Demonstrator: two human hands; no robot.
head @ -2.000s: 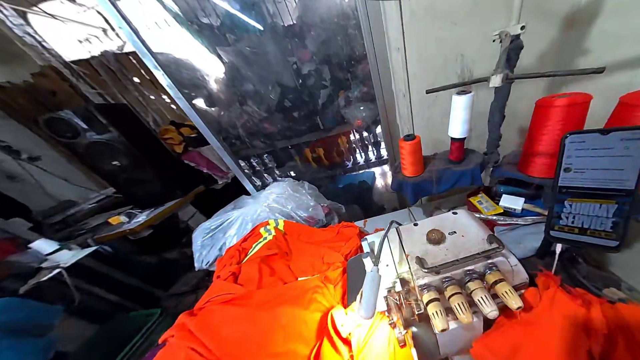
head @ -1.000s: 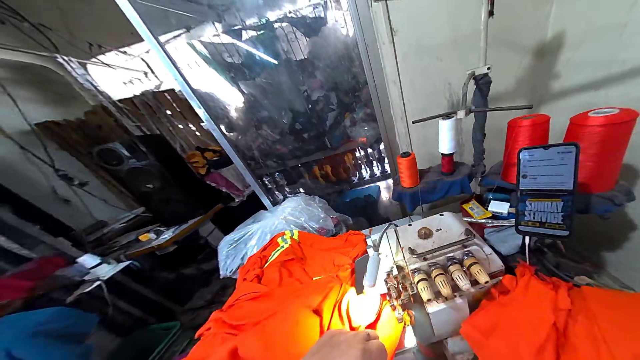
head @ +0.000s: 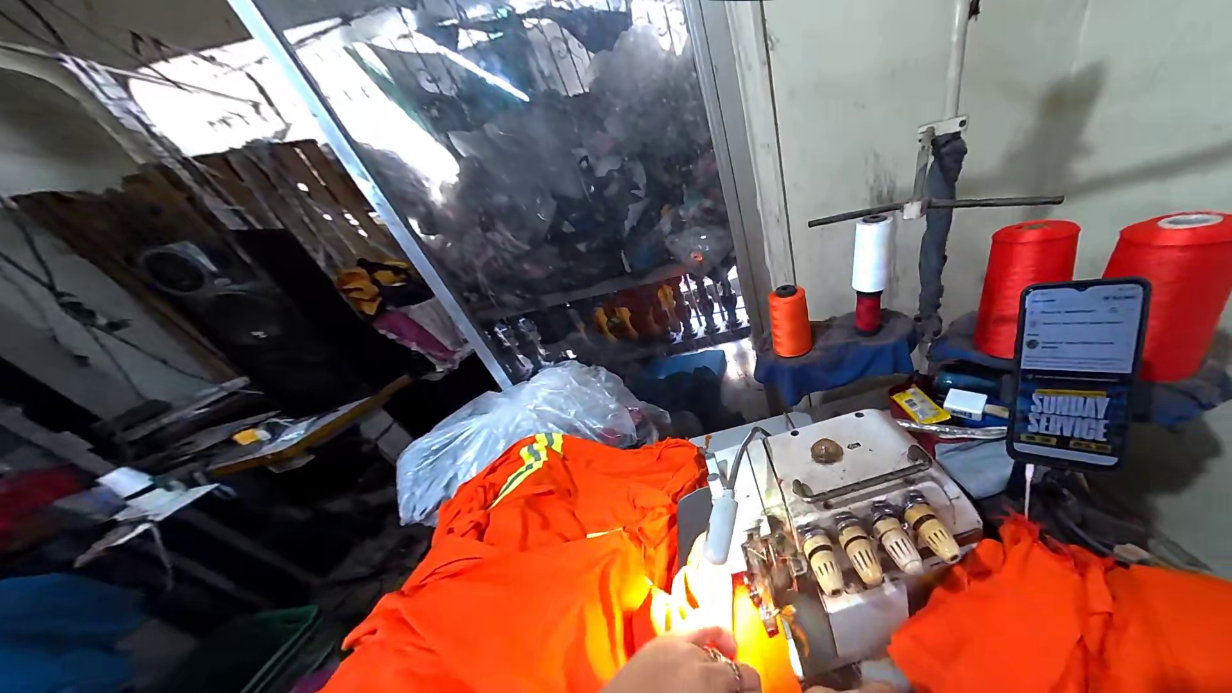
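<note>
At the bottom middle, my left hand (head: 679,664), with a ring on a finger, presses on orange fabric (head: 539,587) beside the needle area of a white overlock sewing machine (head: 866,452). The machine's lamp lights the cloth brightly there. At the lower edge, just below the machine, a small part of what seems to be my right hand (head: 852,688) shows; its fingers are hidden. The fabric bears a yellow and grey reflective stripe (head: 527,467). Several tension dials (head: 890,539) line the machine's front. More orange fabric (head: 1049,616) lies right of it.
A phone (head: 1078,375) stands behind the machine at the right. Red thread cones (head: 1028,289), an orange thread spool (head: 790,322) and a white spool (head: 872,255) stand near the wall. A clear plastic bag (head: 520,423) sits behind the fabric. A speaker (head: 255,318) is at the left.
My left hand, out of view two seconds ago, has come in at the bottom onto the fabric by the machine. Part of another hand now shows at the lower edge.
</note>
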